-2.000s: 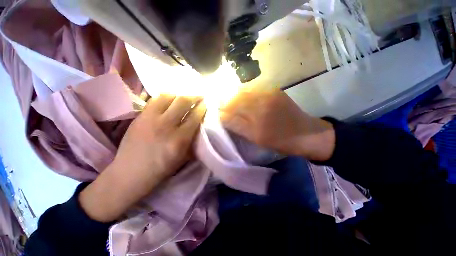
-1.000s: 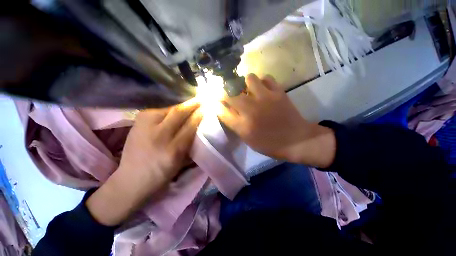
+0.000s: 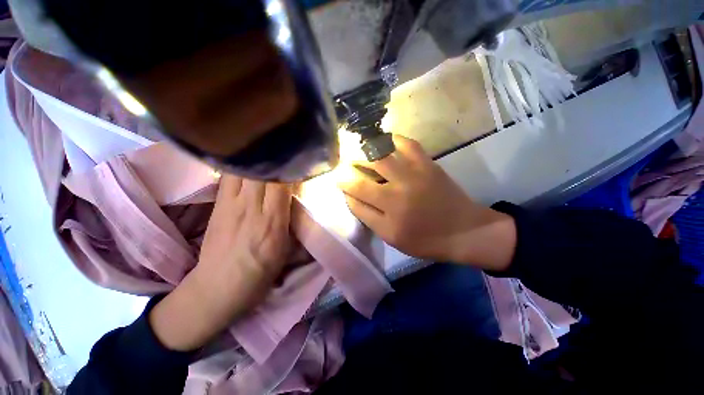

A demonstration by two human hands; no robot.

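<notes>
The pink band [image 3: 344,266] runs out from under the bright lamp glare and hangs over the table edge towards me. My left hand [image 3: 248,245] lies flat on the pink garment cloth [image 3: 143,224], left of the band, fingertips near the machine head [image 3: 224,92]. My right hand [image 3: 409,202] is right of the band with fingers bent at its lit end, beside the dark presser parts [image 3: 369,116]. Whether its fingers pinch the band is lost in glare. The needle is hidden.
White strips [image 3: 529,73] lie on the bed at the upper right. Cut pink pieces [image 3: 529,316] with pale edges hang below the table edge. A blue crate [image 3: 602,185] with pink cloth is at the right. The white table [image 3: 100,324] shows at the left.
The band's free end has straightened from a loop and hangs lower. The dark machine head has shifted in view. Both hands sit slightly lower, and my left hand's fingers have flattened.
</notes>
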